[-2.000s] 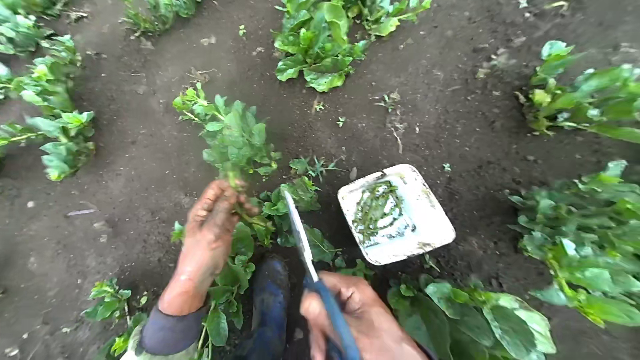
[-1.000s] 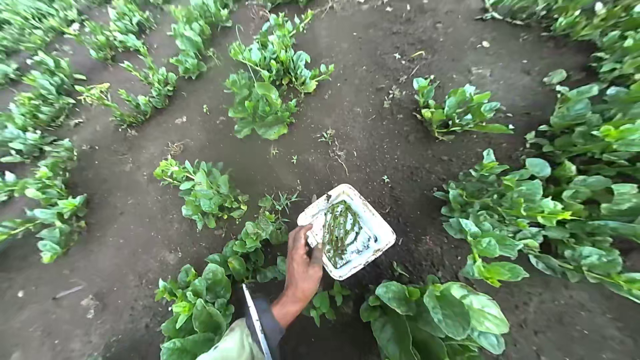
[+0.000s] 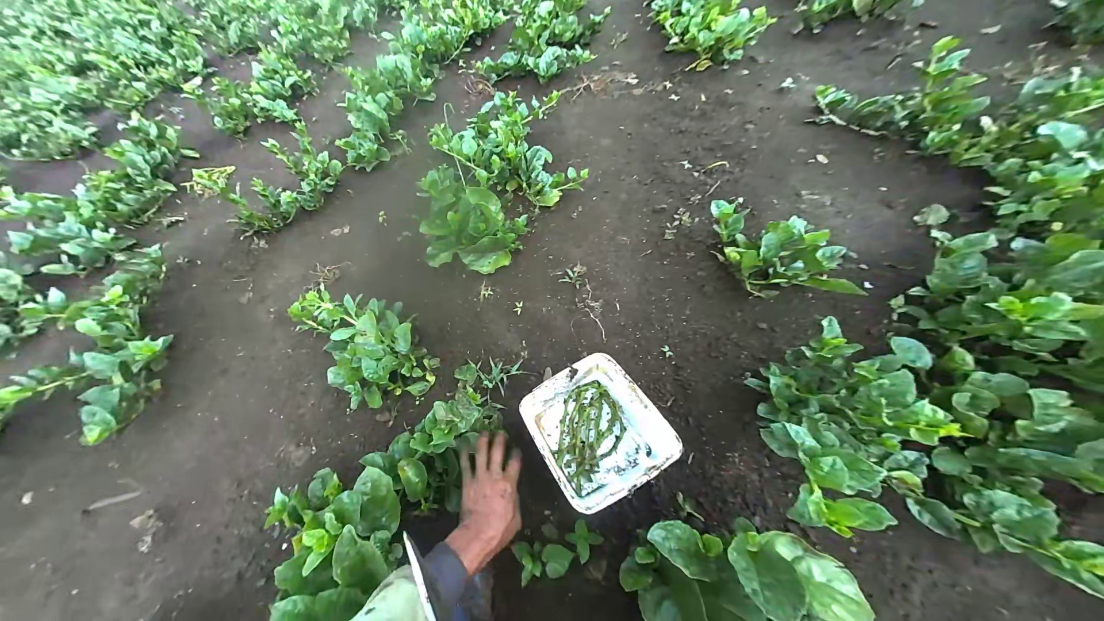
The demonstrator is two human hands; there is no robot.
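Note:
My left hand (image 3: 490, 496) is held low with its fingers apart and nothing in them. It is close to the left side of a white square plastic tray (image 3: 651, 423), over the edge of a leafy green plant (image 3: 435, 440). Thin green stems (image 3: 588, 431) lie in the tray, which has dark smears on its bottom and stands tilted on the soil. A knife blade (image 3: 419, 576) shows in front of my left sleeve at the bottom edge; its handle is hidden. My right hand is out of the frame.
Low leafy plants (image 3: 470, 220) grow in rows over dark bare soil (image 3: 638, 216). A dense patch of them (image 3: 992, 388) fills the right side. Broad leaves (image 3: 750, 573) stand just below the tray, and a small plant (image 3: 371, 349) is up and left of my hand.
Two seconds ago my left hand gripped a leafy shoot and my right hand held the knife in view. One second ago my left hand was at the tray's edge; now it is apart from it.

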